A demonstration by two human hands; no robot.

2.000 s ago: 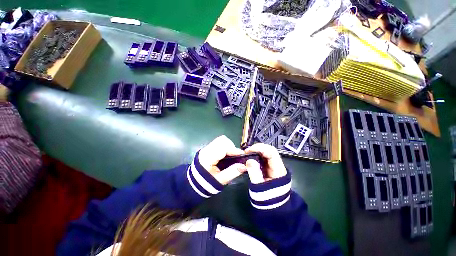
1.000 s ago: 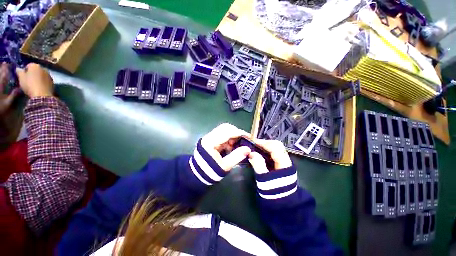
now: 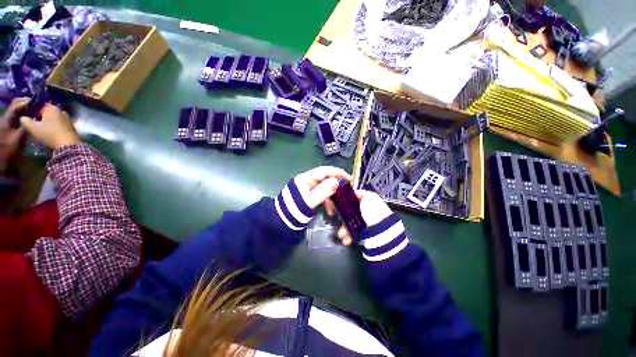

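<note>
A dark unit [image 3: 346,207] is held between both hands over the bench, its long side running down towards me and its face with small buttons at the lower end turned up. My left hand [image 3: 319,187] grips its upper end. My right hand [image 3: 371,211] holds its right side, with fingertips below it. Whether a grey frame is fitted on it cannot be told. The bezel box [image 3: 477,174], heaped with grey frames, stands just right of my hands. A pale frame [image 3: 426,188] lies on top of the heap.
Purple screen units [image 3: 219,128] stand in two rows ahead, beside loose bezels [image 3: 341,106]. A black tray [image 3: 519,314] with rows of framed units lies right. A small parts box [image 3: 143,70] stands left. Another person's sleeve [image 3: 94,216] and hands are at left. A yellow-edged stack [image 3: 537,101] lies beyond.
The unit in my hands has turned from crosswise to lengthwise, with its face now showing. A faint clear piece shows on the bench below. The other person's arm has come into view at left.
</note>
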